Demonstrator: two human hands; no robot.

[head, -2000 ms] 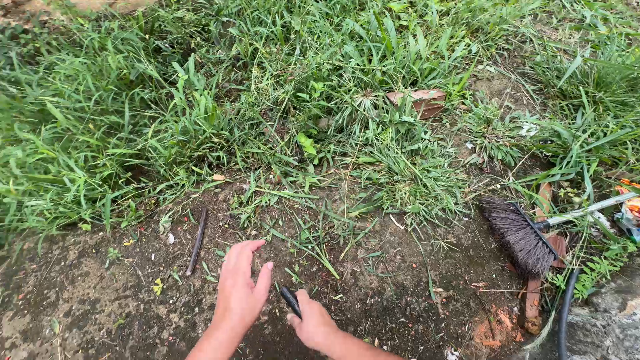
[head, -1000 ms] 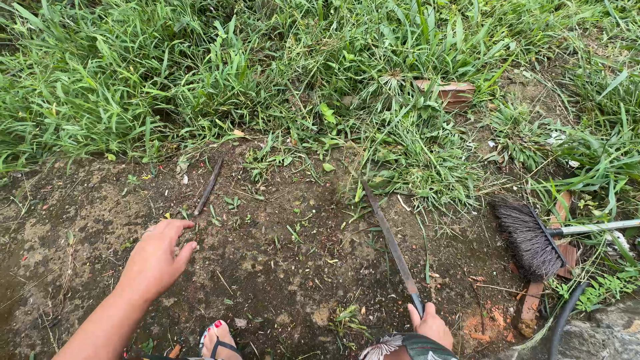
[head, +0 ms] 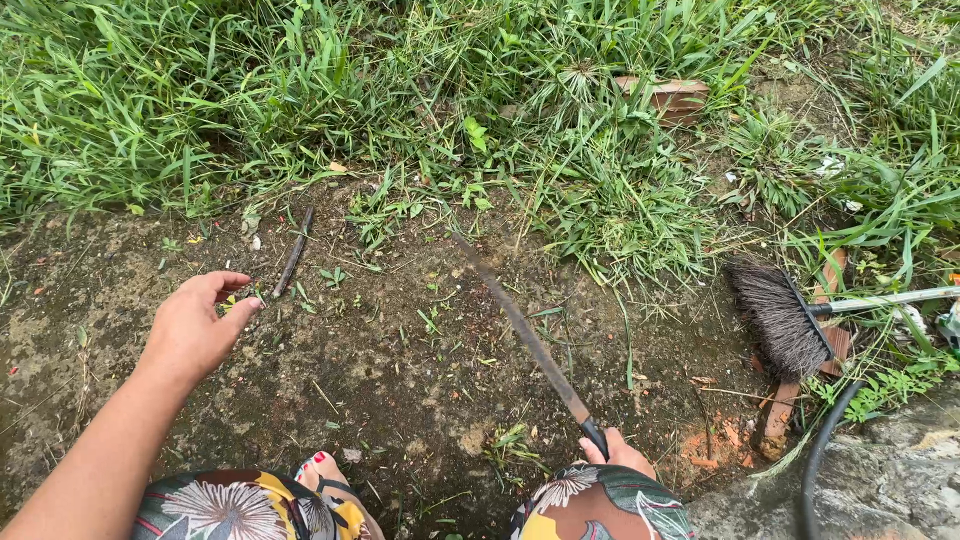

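My right hand grips the black handle of a long, rusty-bladed knife, partly hidden behind my knee. The blade slants up and left across the soil, its tip near the edge of the grass. Over the soil at the left is my left hand, its fingers spread and slightly curled; nothing clear shows in it. A short dark stick lies on the ground just beyond its fingertips. Cut grass lies in a loose pile right of the blade tip.
A broom head with dark bristles rests at the right over brick pieces. Near it, a black hose curves over a stone slab. A broken brick sits in the grass. My sandalled foot is at the bottom.
From close together near the bottom middle, my hands have moved apart, left to the left and right to the right. The knife blade, hidden at first, now shows. My knees and foot have come into view.
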